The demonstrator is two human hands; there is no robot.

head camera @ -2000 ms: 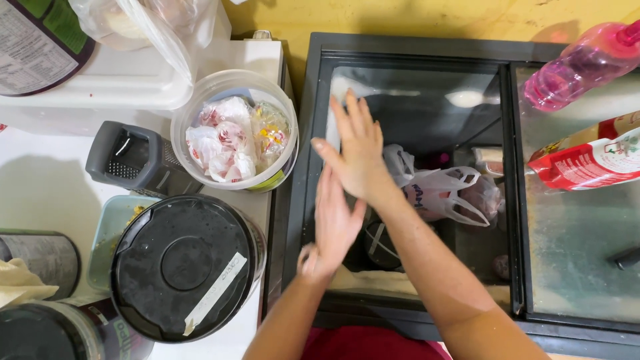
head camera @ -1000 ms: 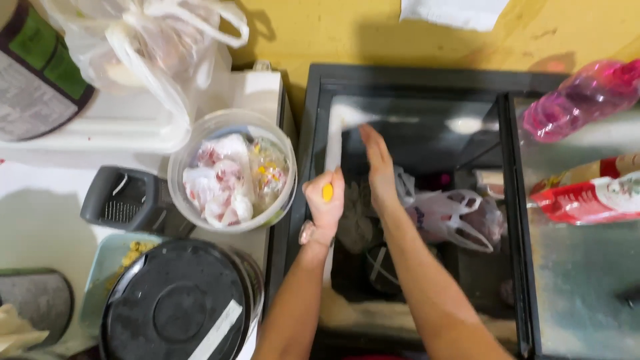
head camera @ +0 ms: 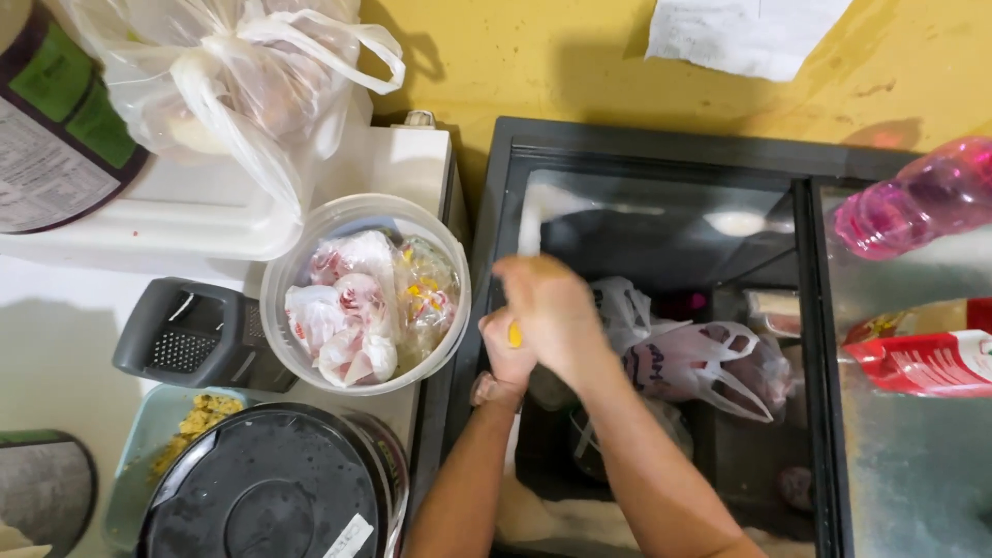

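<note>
My left hand (head camera: pixel 508 349), with a band at its wrist, is closed around a thing with a yellow end (head camera: pixel 514 334); the rest of that thing is hidden in the fist. Against and partly over it lies my right hand (head camera: pixel 550 310), blurred, its fingers bent; whether it grips anything cannot be told. Both are above the left inner edge of a chest freezer (head camera: pixel 643 147), where a strip of white frost (head camera: pixel 530 225) runs. Inside the freezer, right of my hands, lies a tied white plastic bag (head camera: pixel 690 364).
At left stand a plastic tub of wrapped bags (head camera: pixel 275 310), a grey box grater (head camera: pixel 178 333), a black-lidded container (head camera: pixel 294 480) and a teal dish of yellow food (head camera: pixel 128 496). A pink bottle (head camera: pixel 914 198) and red packet (head camera: pixel 930 356) lie on the freezer's right side.
My right hand was flat and apart from my left a second ago; now it is against it. The yellow end shows in my left fist a second ago and now, not in the oldest frame.
</note>
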